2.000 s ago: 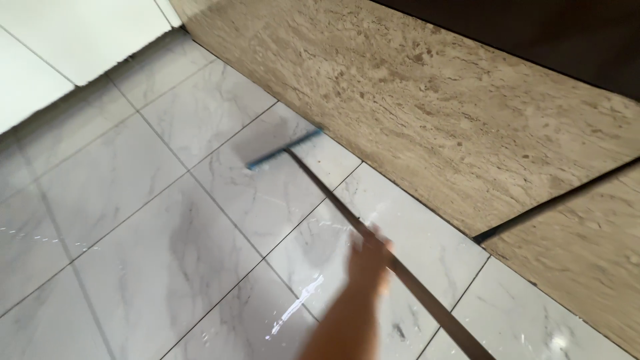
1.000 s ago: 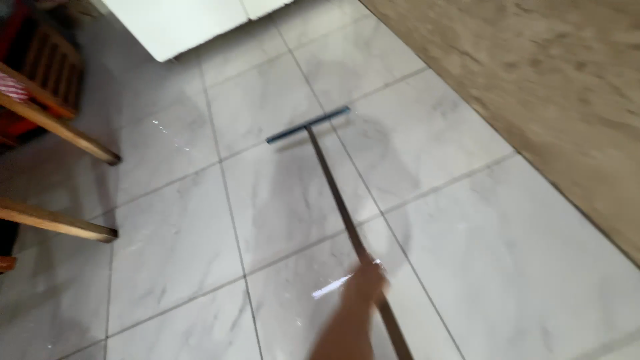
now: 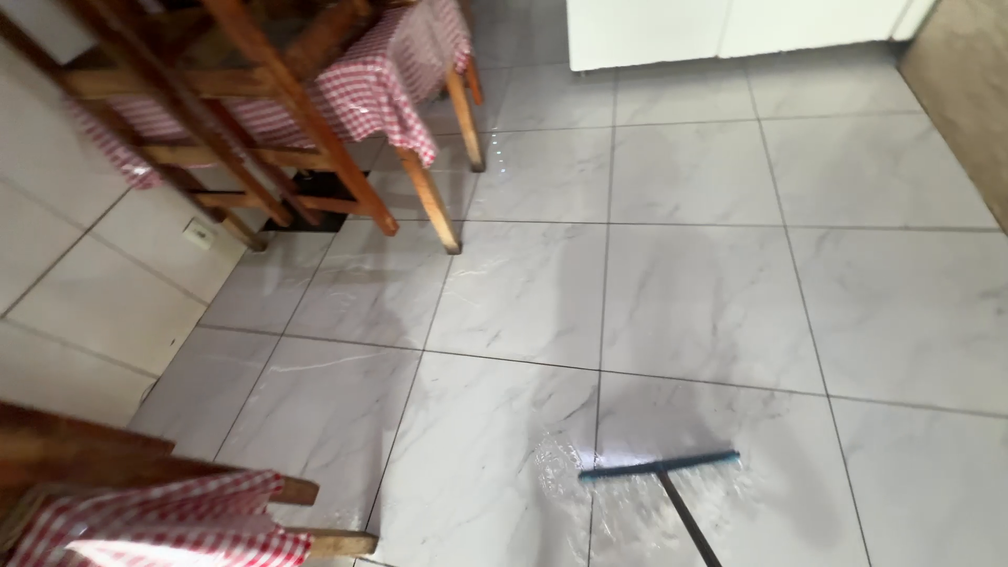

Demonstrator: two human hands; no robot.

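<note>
A floor squeegee with a blue blade (image 3: 660, 466) lies against the wet tiled floor (image 3: 512, 299) in the lower right of the head view. Its thin dark handle (image 3: 689, 520) runs down out of the bottom edge. Water with small ripples and bubbles spreads around the blade, mostly on its near side and to its left. Neither my left hand nor my right hand shows in the frame now, so what they hold is hidden.
Wooden chairs (image 3: 303, 102) and a red-and-white checked cloth (image 3: 378, 87) are at upper left. Another checked cloth (image 3: 165, 520) with wooden legs is at lower left. A white cabinet (image 3: 654, 31) stands at the top, a stone-patterned panel (image 3: 961, 102) at right, a wall socket (image 3: 198, 234) at left.
The view has swung left, bringing more of the chairs in. The hand seen earlier on the squeegee's handle has left the frame. The blade now sits low in the view, amid rippling water.
</note>
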